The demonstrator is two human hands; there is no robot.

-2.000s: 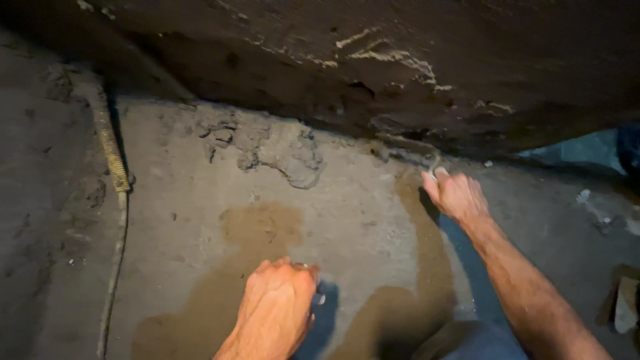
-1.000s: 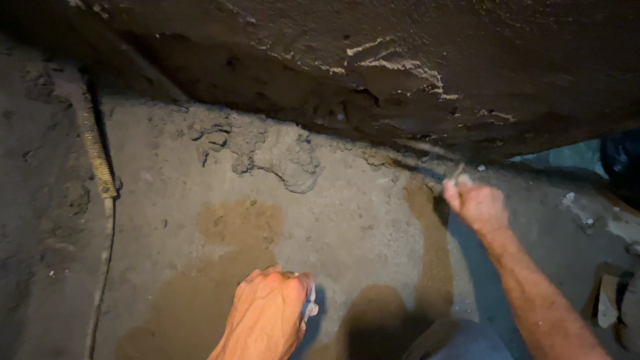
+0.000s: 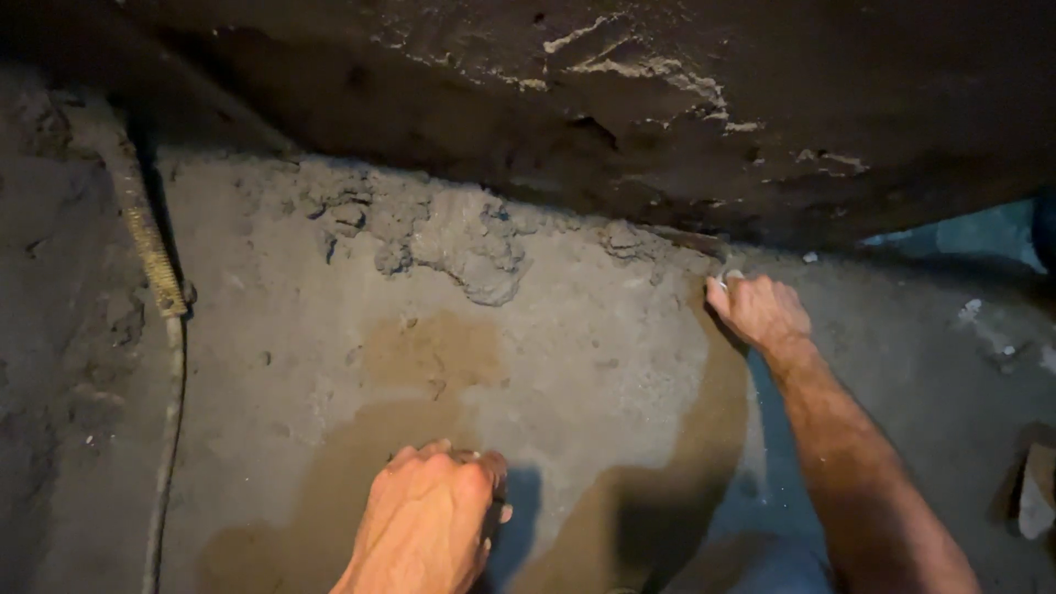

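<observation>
My right hand (image 3: 763, 309) is closed around the near end of a thin, narrow tool (image 3: 697, 241), its kind unclear, which points left along the base of the dark wall. A small heap of grey crumbs (image 3: 631, 241) lies just left of the tool. My left hand (image 3: 433, 511) is low in the middle over the wet grey surface (image 3: 577, 371), knuckles up and fingers curled; whether it holds anything is hidden. A larger clump of wet mud or mortar (image 3: 474, 247) sits above it, beside the wall's lower edge.
The dark, rough wall (image 3: 536, 107) overhangs the top of the view. A cord (image 3: 171, 412) with a yellowish ribbed sleeve (image 3: 148, 247) runs down the left side. A flat pale piece (image 3: 1037, 491) lies at the right edge, with pale bits (image 3: 971, 309) above it.
My right hand has shifted slightly left and toward the wall since one second ago. More grey crumbs show beside the wall to its left. My left hand has hardly moved.
</observation>
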